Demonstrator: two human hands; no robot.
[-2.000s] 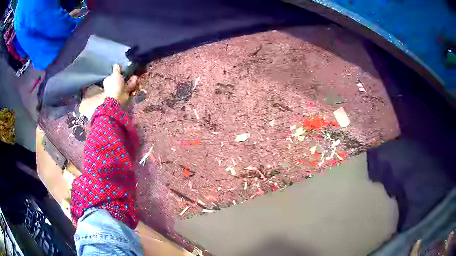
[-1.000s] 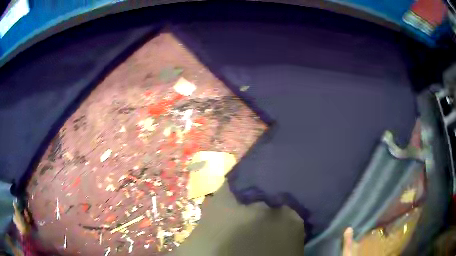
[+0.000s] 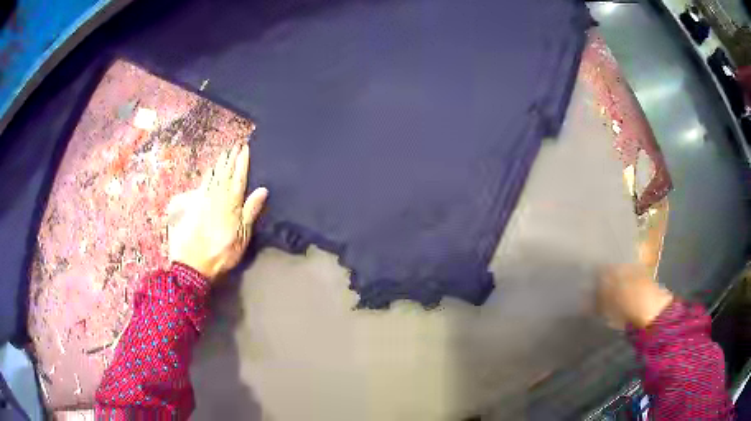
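Observation:
A stack of dark navy-purple cloth (image 3: pixel 387 148) lies across the middle, with a ragged near edge and layered right edge. The grey underlay sheet (image 3: pixel 305 345) shows below and to the right of it. My left hand (image 3: pixel 212 215) lies flat, fingers forward, at the cloth's left corner, over the reddish cutting board (image 3: pixel 90 214). Its thumb is spread and it holds nothing that I can see. My right hand (image 3: pixel 627 296) is blurred at the lower right, over the right part of the grey sheet; its grip cannot be made out.
A blue press edge (image 3: pixel 37 62) curves across the upper left. Coloured scraps are scattered on the board. At the right, a strip of reddish board shows beside a dark, shiny curved surface (image 3: pixel 700 140). More dark cloth runs along the far left.
The view has swung to the right. My left hand has moved from the lifted sheet at the left to the cloth's corner. My right hand and sleeve have come into fuller view.

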